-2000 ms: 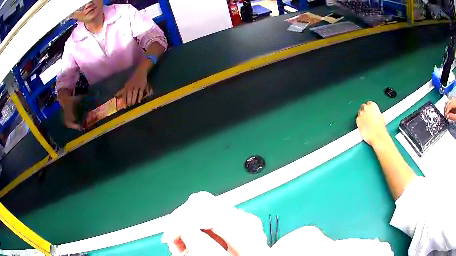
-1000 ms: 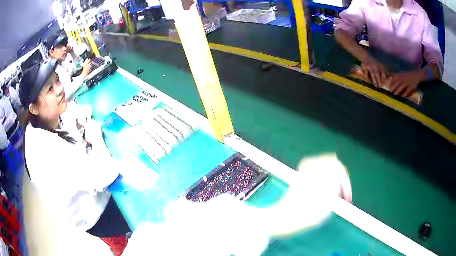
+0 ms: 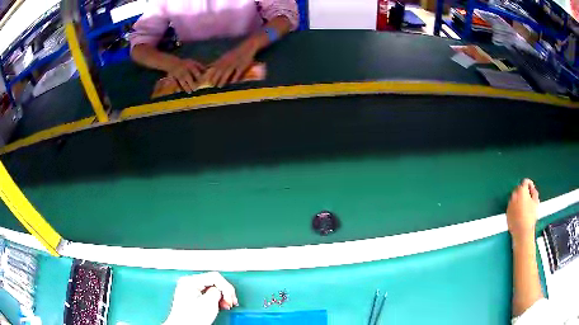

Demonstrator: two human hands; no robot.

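My left hand (image 3: 204, 297) is at the lower left over the bench mat, overexposed, with fingers curled; whether it holds anything cannot be told. My right hand is not in view. A blue sheet (image 3: 279, 318) is cut off by the bottom edge, right of my left hand. A loose pile of tiny dark-red and silver components (image 3: 276, 298) lies just above it. Tweezers (image 3: 377, 308) lie on the mat to the right, prongs pointing up the picture. A round black device shell (image 3: 326, 223) lies on the green conveyor belt beyond the white strip.
A component tray (image 3: 88, 293) with dark-red bits stands lower left, beside clear bagged parts (image 3: 18, 276). A yellow post (image 3: 28, 212) rises at left. A neighbour's hand (image 3: 524, 206) reaches over the white strip (image 3: 381, 246) near a black parts tray (image 3: 564, 242). A pink-clad person works opposite.
The view swung left, then back to the front and lower. My blurred arm, stretched over the white strip a second ago, is gone; my left hand is now over the mat.
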